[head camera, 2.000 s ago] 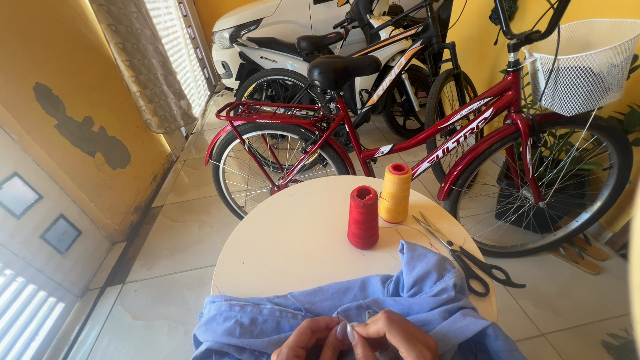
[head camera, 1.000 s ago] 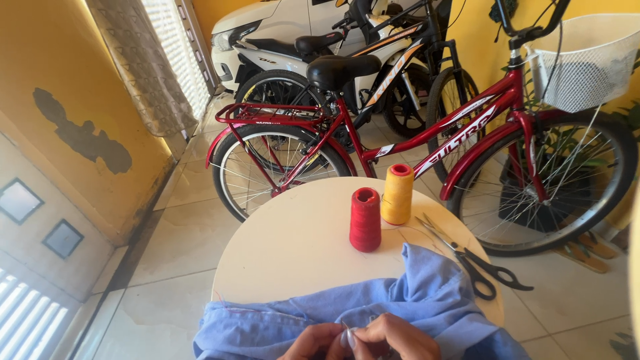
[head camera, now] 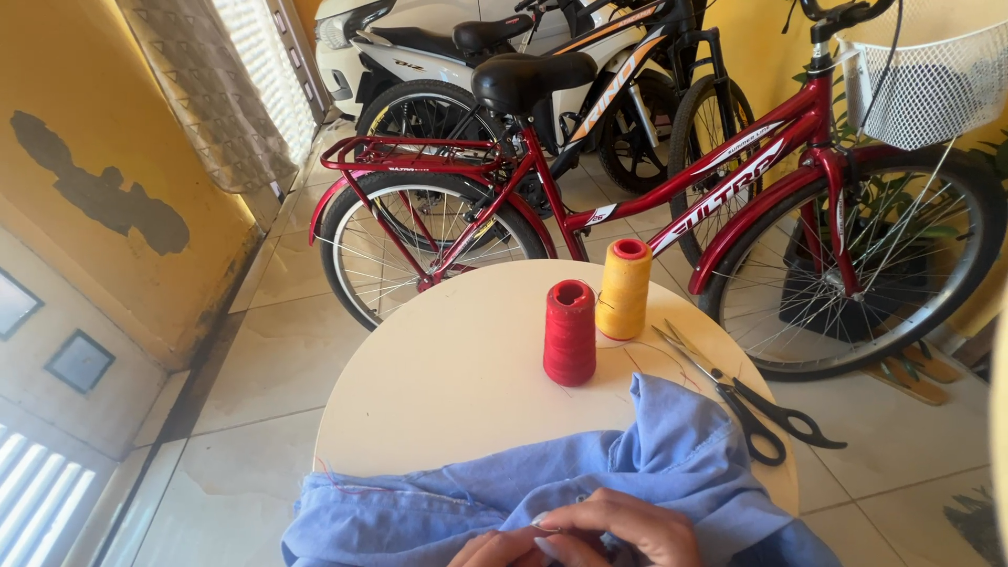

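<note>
Blue cloth (head camera: 504, 484) with stitched seams lies bunched across the near side of the round table (head camera: 441, 346). Over it, at the bottom of the view, my left hand (head camera: 500, 549) and my right hand (head camera: 630, 528) meet with fingertips pinched together. A tiny thin item, perhaps a needle, shows between the fingers; what each hand grips is partly hidden. Beyond the cloth stand a red thread cone (head camera: 569, 339) and a yellow thread cone (head camera: 624, 295), side by side. Scissors with black handles (head camera: 744, 394) lie at the right, blades slightly apart, handles past the table edge. Loose red thread rests on the cloth's left end.
A red bicycle (head camera: 567, 220) with a white basket (head camera: 929, 87) stands just behind the table. Farther back are another bicycle (head camera: 622, 87), a motorcycle (head camera: 409, 59) and a white car. A curtain (head camera: 213, 94) hangs at the left; sandals (head camera: 913, 378) lie on the tiled floor.
The right hand's fingers have shifted and now spread more over the left fingertips. The cloth, thread cones and scissors have stayed in place.
</note>
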